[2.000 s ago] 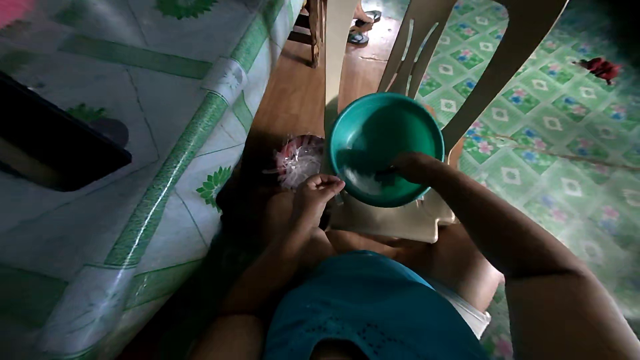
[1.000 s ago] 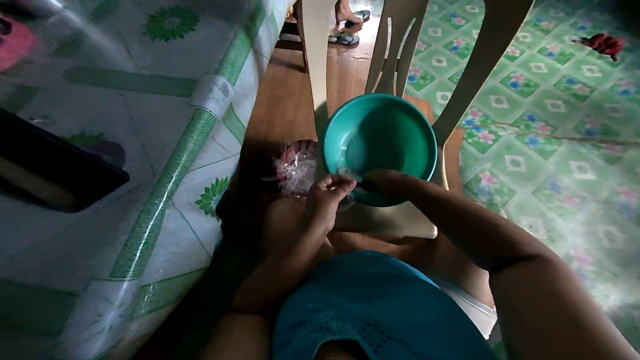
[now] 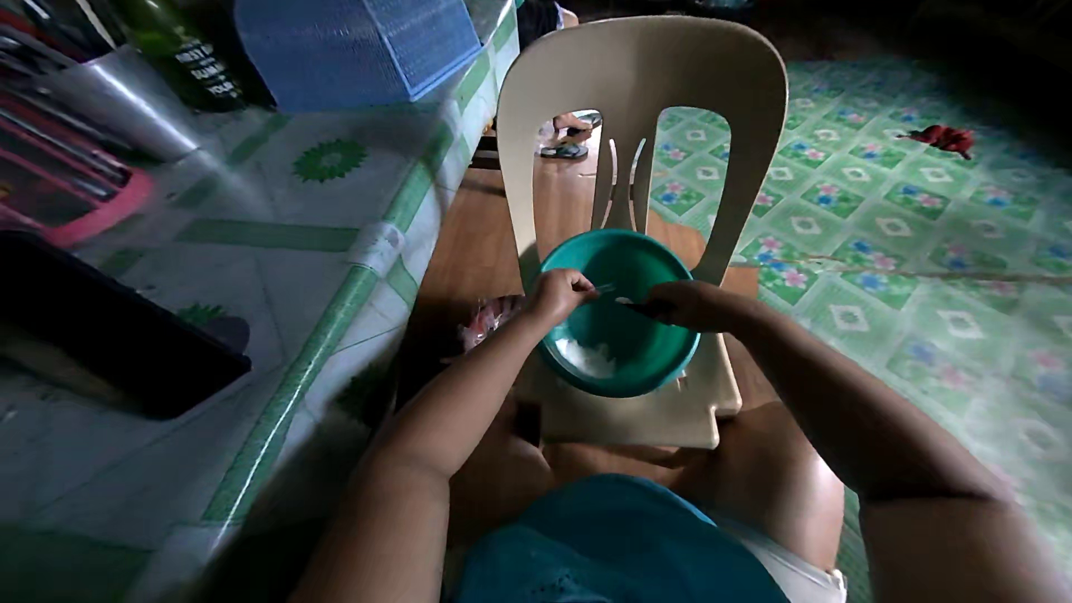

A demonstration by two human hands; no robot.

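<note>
A green plastic basin point(image 3: 645, 360) rests on the seat of a beige plastic chair point(image 3: 645, 63). My left hand point(image 3: 563, 297) is over the basin's left side, its fingertips pinching a small, thin, clear piece. Over the right side, my right hand point(image 3: 682, 306) grips a dark, slim object whose pale tip points toward the left hand; what it is cannot be told. The two hands are apart. Whitish, translucent material point(image 3: 584, 358) lies at the lower left inside the basin. A clear plastic bag point(image 3: 490, 318) with reddish contents is just left of the basin.
The table point(image 3: 285, 335) at left has a patterned cover and bears a black flat object point(image 3: 109, 335), a pink basket point(image 3: 100, 209), a metal container point(image 3: 126, 100), a green bottle point(image 3: 188, 63) and a blue box point(image 3: 352, 50). A person's foot point(image 3: 569, 138) shows beyond the chair; red cloth point(image 3: 942, 141) lies on the floor.
My hands were close together at the basin's lower edge a second ago; now they are apart, farther up over it. The view has tilted up, showing the whole chair back.
</note>
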